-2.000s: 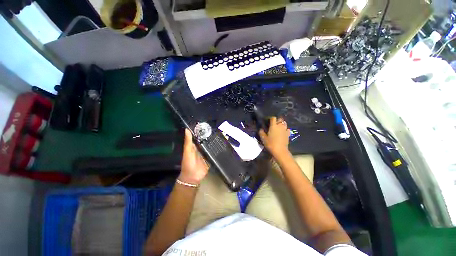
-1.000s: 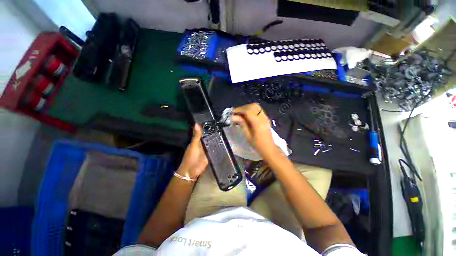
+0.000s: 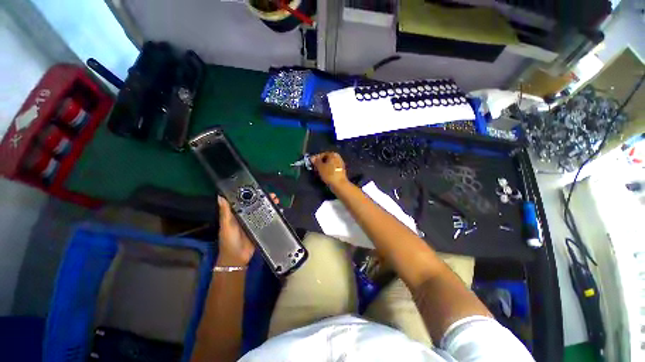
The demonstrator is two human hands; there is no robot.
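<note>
My left hand [image 3: 237, 237] holds a long dark lock panel [image 3: 260, 218] from below, its ribbed inside facing up, tilted from upper left to lower right. A round hub [image 3: 247, 194] sits at mid-panel. My right hand [image 3: 329, 168] is beyond and right of the panel, over the far left of the black mat. Its fingertips are closed on a small silvery-white piece, too small to name. A white paper [image 3: 357, 215] lies crumpled near my lap, partly under my right forearm.
A white sheet with black rings [image 3: 368, 124] lies on blue bins [image 3: 286, 89]. Rings [image 3: 463, 185] and a blue tube [image 3: 531, 223] are on the mat. A metal heap [image 3: 573, 124] and a screwdriver [image 3: 586, 290] are right; red rack [image 3: 53, 131] and blue crate [image 3: 67, 297] left.
The panel has moved left, its inside now turned up. My right hand went from the mat to the panel's hub, then away to the far side with a small piece in its fingers.
</note>
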